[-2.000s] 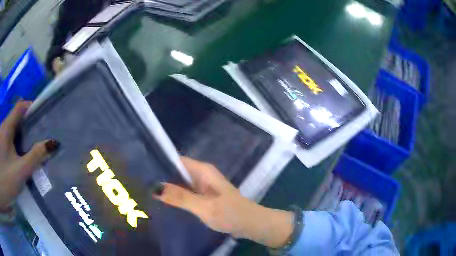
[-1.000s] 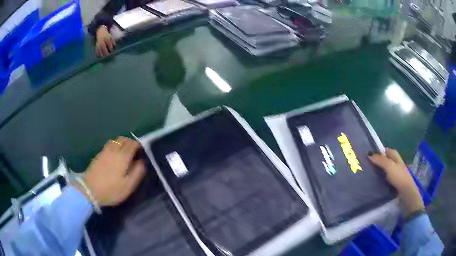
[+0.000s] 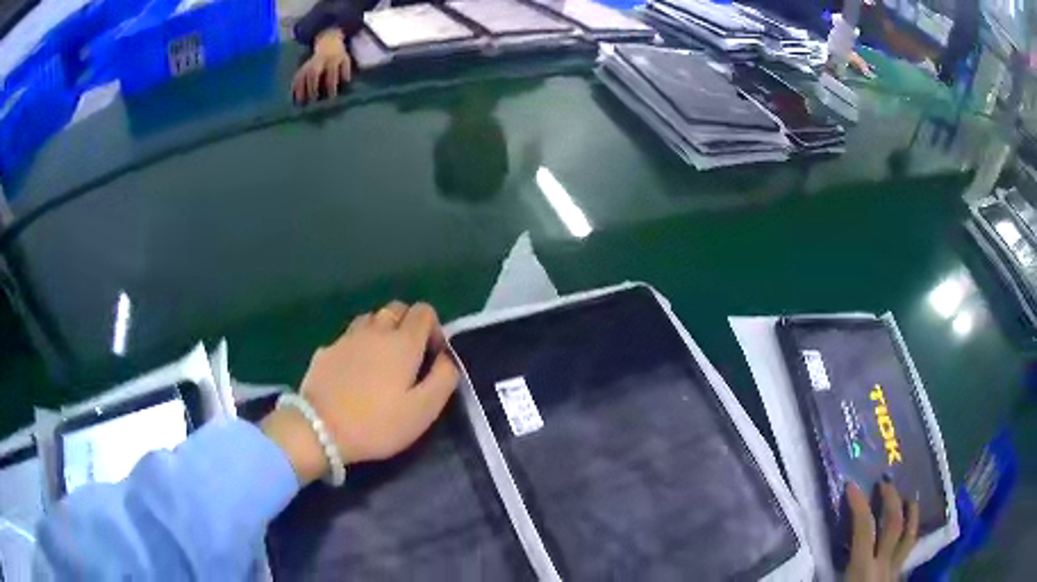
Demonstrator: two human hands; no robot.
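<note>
A dark tablet (image 3: 631, 426) with a barcode label lies on a white sleeve in front of me. Another dark tablet (image 3: 398, 523) lies to its left, partly under my arm. My left hand (image 3: 381, 381) is over that left tablet, fingers curled at the middle tablet's upper left edge; its fingertips are partly hidden, so a grip cannot be told. At right, a tablet (image 3: 836, 375) shows a yellow brand word and lies on a white sleeve. My right hand (image 3: 881, 529), cut off by the bottom edge, has its fingers apart on the lower part of that screen.
A tablet with a white screen (image 3: 125, 438) lies at left, partly behind my sleeve. Tablet stacks (image 3: 694, 102) stand across the green table (image 3: 341, 205). Another person's hand (image 3: 323, 68) rests at the far edge. Blue crates (image 3: 193, 46) are beyond; another (image 3: 984, 489) is at lower right.
The tablet held up in both hands two seconds ago is no longer held up. My right hand has moved from the lit tablet's right edge onto its lower screen. The view has shifted.
</note>
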